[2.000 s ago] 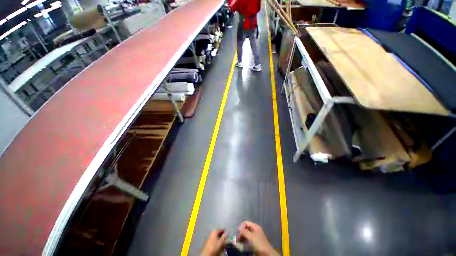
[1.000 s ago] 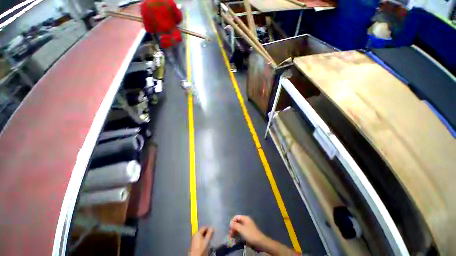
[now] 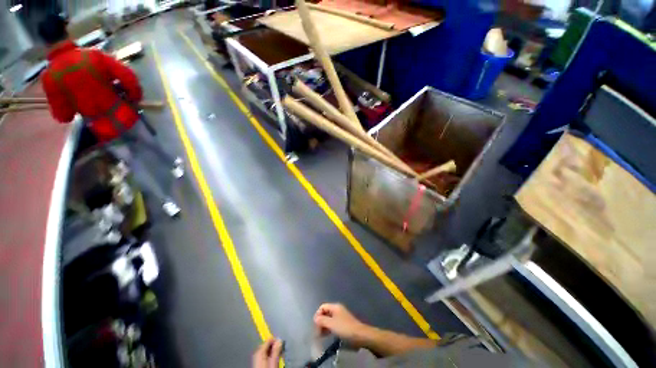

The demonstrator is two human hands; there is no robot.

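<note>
My left hand (image 3: pixel 268 353) is small at the bottom edge and cut off by it, with its fingers bent. My right hand (image 3: pixel 336 320) is just right of it and slightly higher, with fingers curled and the forearm reaching in from the right. The hands are apart. A small dark thing shows low between them, too blurred to name. I cannot tell whether either hand holds anything.
A metal bin (image 3: pixel 381 205) with long tan tubes (image 3: pixel 345 131) sticking out stands right of the yellow-lined aisle (image 3: pixel 237 208). A person in red (image 3: pixel 93 90) is at the long reddish table (image 3: pixel 21 208) on the left. A wooden-topped table (image 3: pixel 597 201) is at right.
The view has moved forward along the aisle and turned right. The bin and the person in red are nearer, the person now farther left. My hands remain low in front.
</note>
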